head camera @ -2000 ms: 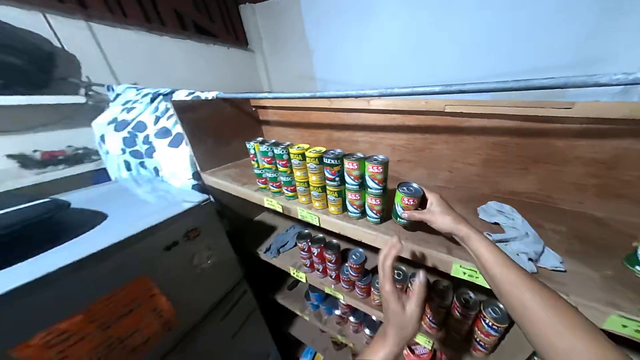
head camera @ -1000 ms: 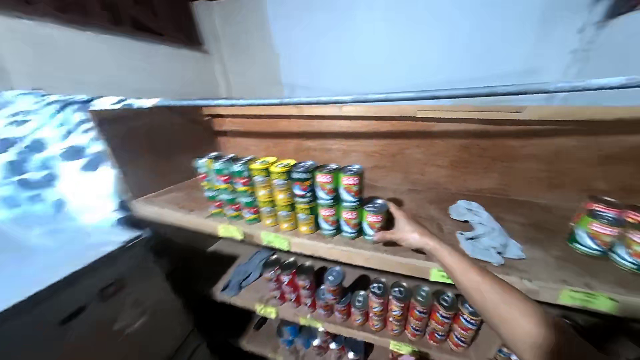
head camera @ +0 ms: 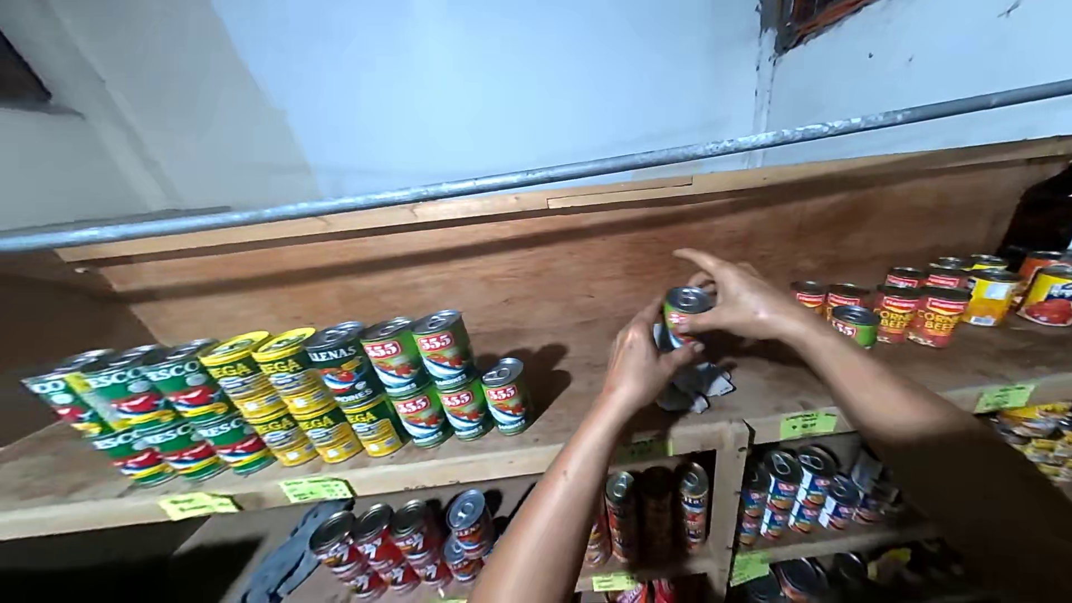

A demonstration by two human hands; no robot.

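My right hand grips a small green tin can by its side, above the top wooden shelf. Close by on its left, my left hand has its fingers curled near the can's lower part, with a bit of pale cloth at the fingers. Below both hands a crumpled grey cloth lies on the shelf. To the left stands a single green 555 can, beside stacked green 555 cans, yellow Mega cans and green cans with red print.
Corned beef cans and a short green can stand at the right of the shelf. A metal pipe crosses in front of the wall. Lower shelves hold red cans, blue-and-white cans and a dark grey glove.
The view has swung right. The right hand has left the single 555 can beside the stacks and now grips another can farther right. The left hand has come back into view.
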